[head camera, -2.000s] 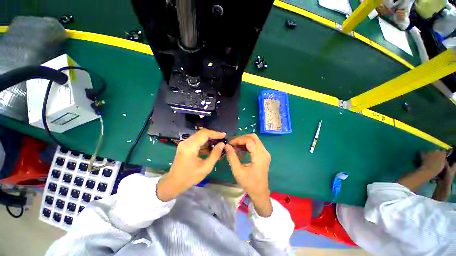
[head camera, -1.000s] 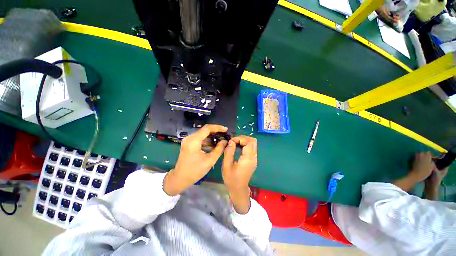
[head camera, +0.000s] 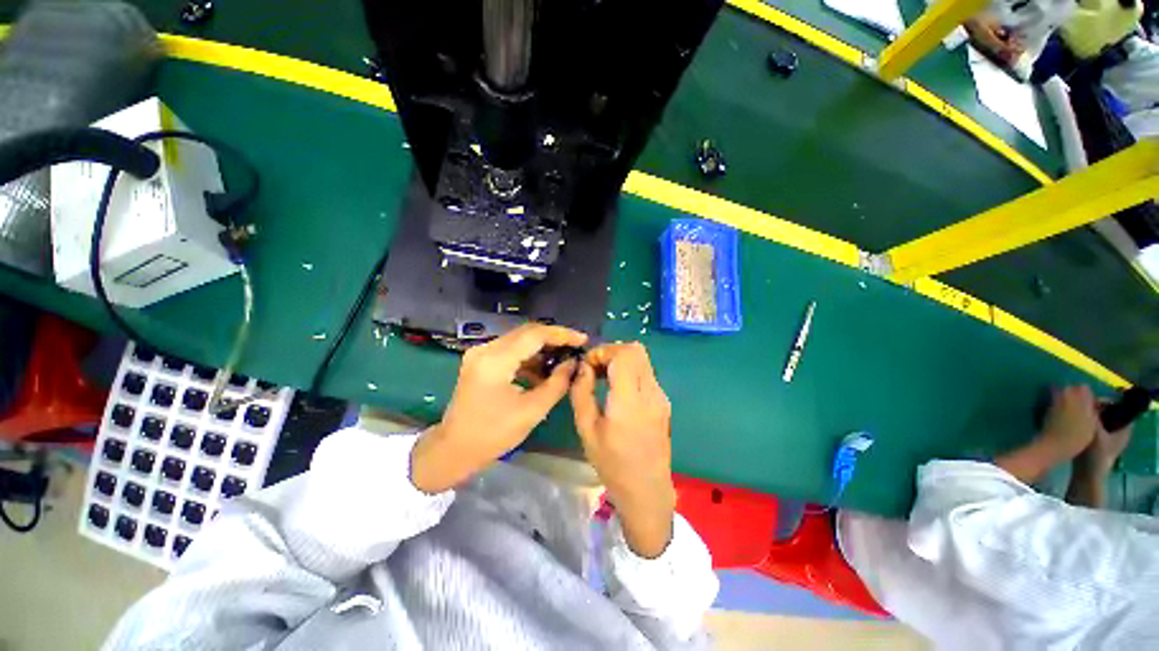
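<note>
My left hand (head camera: 498, 397) grips a small black unit (head camera: 552, 361) between thumb and fingertips, in front of the press base (head camera: 420, 295). My right hand (head camera: 625, 413) touches the unit's right side with thumb and forefinger pinched together; whether a tiny piece is between them is too small to tell. The fingers hide much of the unit. Above them stands the black press (head camera: 508, 191), its fixture littered with pale bits. The blue parts bin (head camera: 727, 282) with pale contents is to the right.
A silvery stick (head camera: 798, 341) and a blue item (head camera: 849, 460) lie on the bench at right. A white compartment tray (head camera: 150, 511) of black units is at lower left, a white box unit (head camera: 140, 229) at left. Another person's hands (head camera: 1078, 426) are at far right. Black units ride the green line behind.
Both hands stay together at the unit, with small finger shifts. The right hand's fingers have drawn closer together since the earliest frame. Units on the line behind have moved right. The view has shifted slightly.
</note>
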